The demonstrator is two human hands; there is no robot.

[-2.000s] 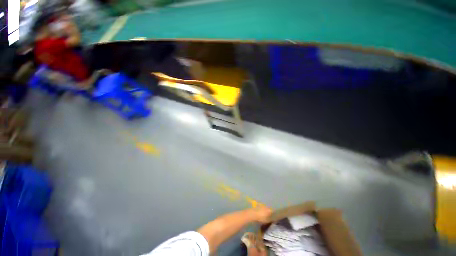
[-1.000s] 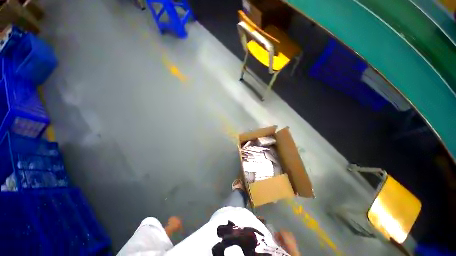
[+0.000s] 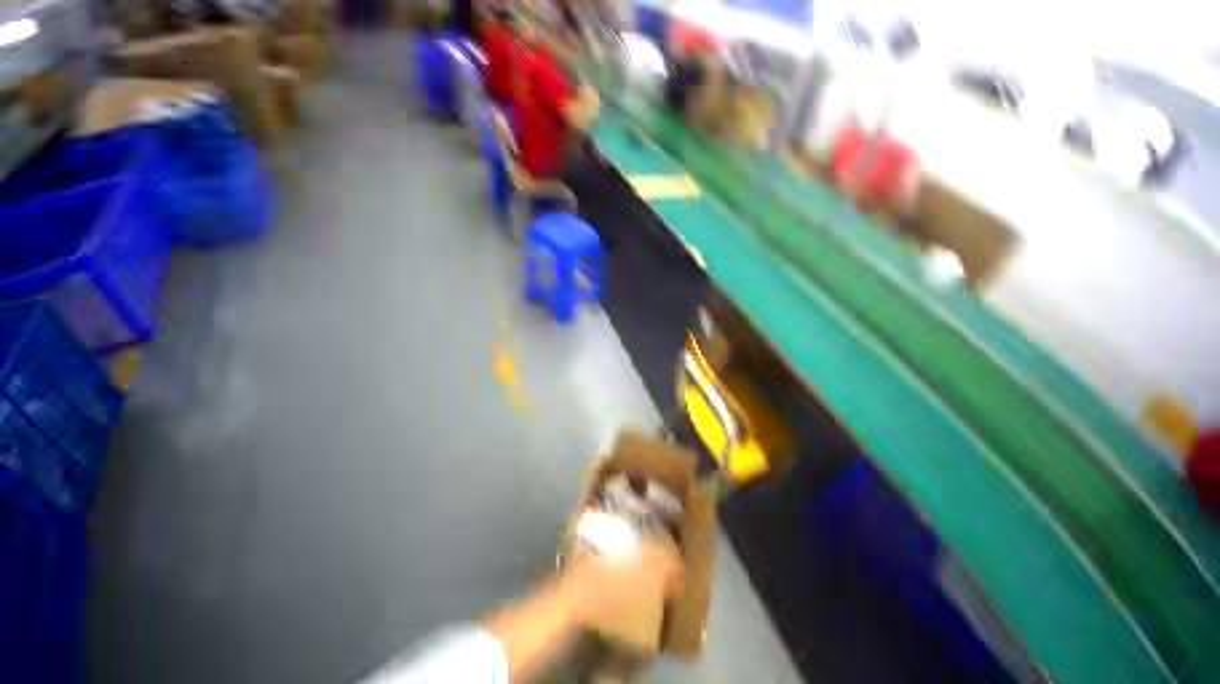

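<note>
An open brown carton (image 3: 689, 575) stands low in front of me, at the lower middle of the view, with its flaps up. Whitish loose pieces (image 3: 609, 533), blurred, show inside it. My left hand (image 3: 622, 585) reaches in from the lower left, with a white sleeve behind it, and is over the carton's near part. The hand is strongly blurred and its fingers cannot be made out, so its grip is unclear. My right hand is not seen.
A yellow chair (image 3: 723, 417) is just beyond the carton, beside the green bench (image 3: 843, 388). A blue stool (image 3: 565, 261) and a person in red (image 3: 531, 100) are farther along. Blue crates (image 3: 127, 254) line the left. Grey floor (image 3: 335, 348) lies between.
The view has swung up along the bench. My left hand, away from the carton a second ago, is now over it. My right hand has left the view.
</note>
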